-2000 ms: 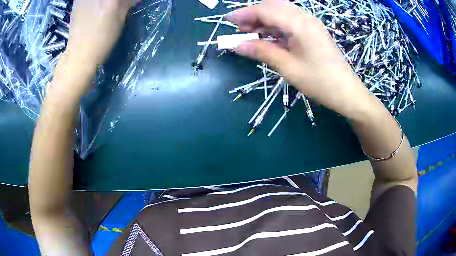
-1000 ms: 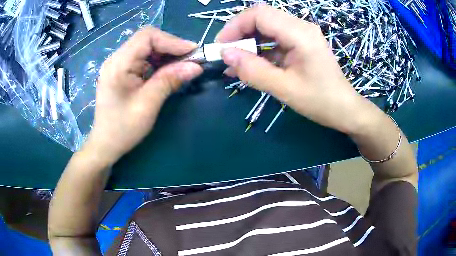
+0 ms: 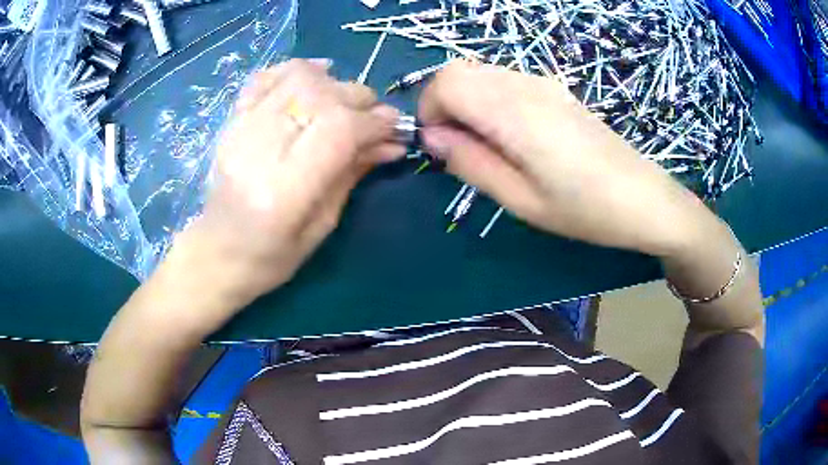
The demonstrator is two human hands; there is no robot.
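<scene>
My left hand (image 3: 295,150) and my right hand (image 3: 517,150) meet above the bench at the centre. A short shiny piece of a metal tube (image 3: 406,127) shows between their fingertips, gripped from the left by my left fingers and at its right end by my right fingers. Most of it is hidden by the fingers. The white sleeve is not visible between the hands. Thin rod inserts (image 3: 635,73) lie in a large tangled pile behind and right of my right hand. A few loose rods lie just below the hands.
Crinkled clear bag (image 3: 136,236) at left with metal tubes (image 3: 102,45) heaped at its upper part and a few nearer its lower edge. Blue container (image 3: 772,64) at upper right. The dark green bench top's (image 3: 381,272) front edge curves before the wearer's striped top.
My left hand has come from the bag to the centre and turned over, knuckles up. My right hand has turned palm down. The white sleeve seen between them is now out of sight.
</scene>
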